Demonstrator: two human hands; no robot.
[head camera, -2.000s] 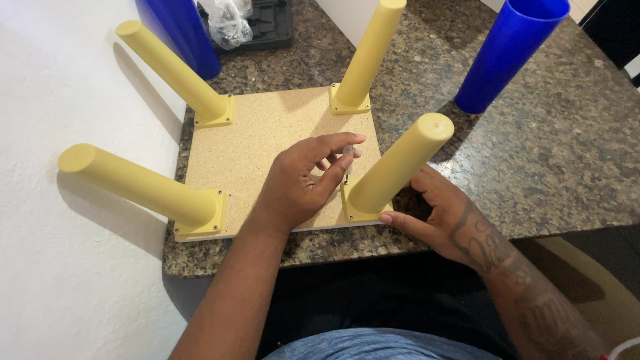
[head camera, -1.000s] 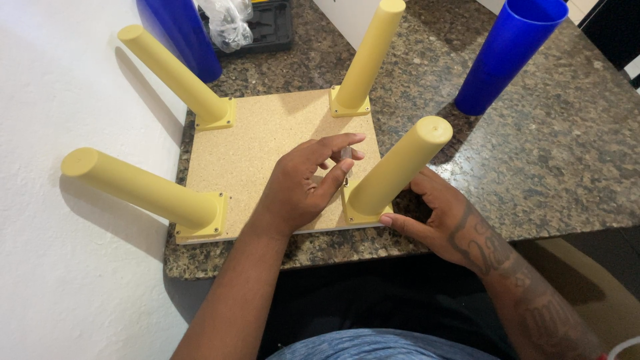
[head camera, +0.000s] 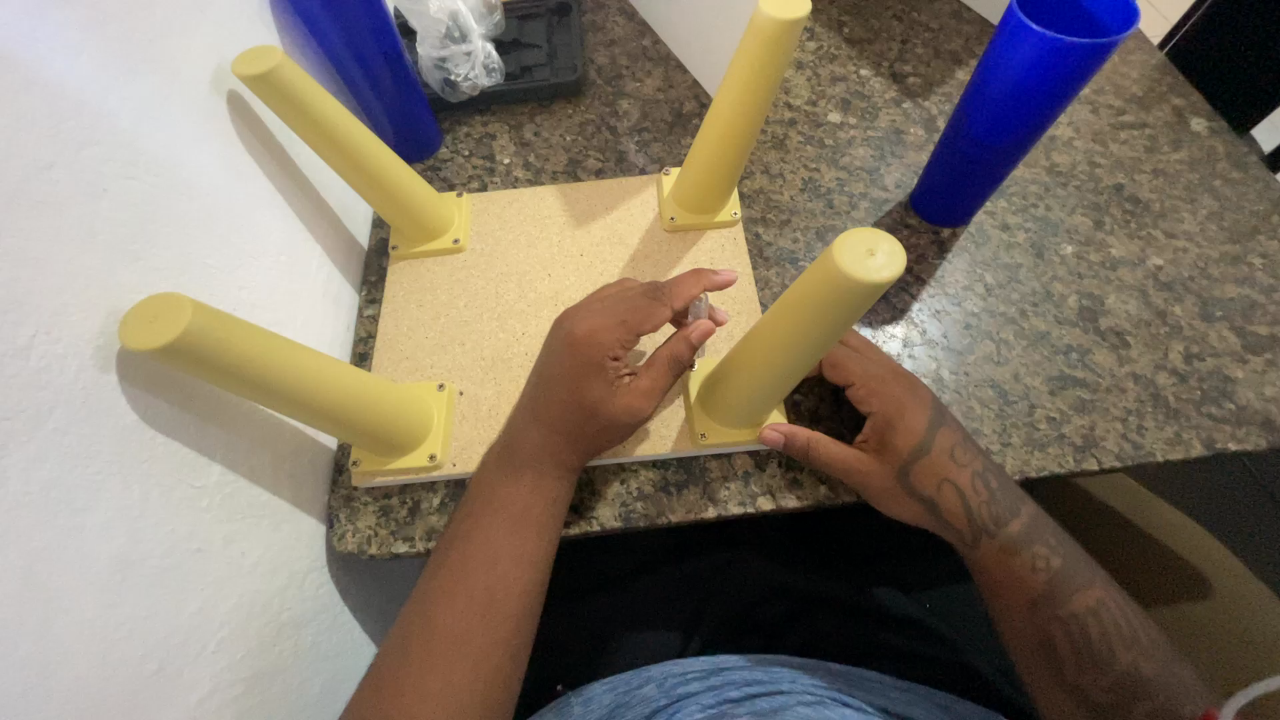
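Note:
A particle board panel (head camera: 500, 310) lies on the granite top, with yellow tapered legs standing up from its corners on screwed square plates. My left hand (head camera: 620, 360) is over the board and pinches a small clear screwdriver handle or similar translucent piece (head camera: 699, 308) between thumb and fingers, beside the near right leg (head camera: 800, 330). A screw (head camera: 694, 367) shows at that leg's plate, just below the piece. My right hand (head camera: 870, 430) rests at the board's near right corner, its thumb on the plate edge and its fingers partly hidden behind the leg.
One blue tapered tube (head camera: 1020, 110) stands on the granite counter (head camera: 1130, 300) at the right. Another blue piece (head camera: 350, 70) stands by the white wall at the back left, beside a black tool case (head camera: 545, 60) and a clear plastic bag (head camera: 455, 50). The counter's edge runs close to my body.

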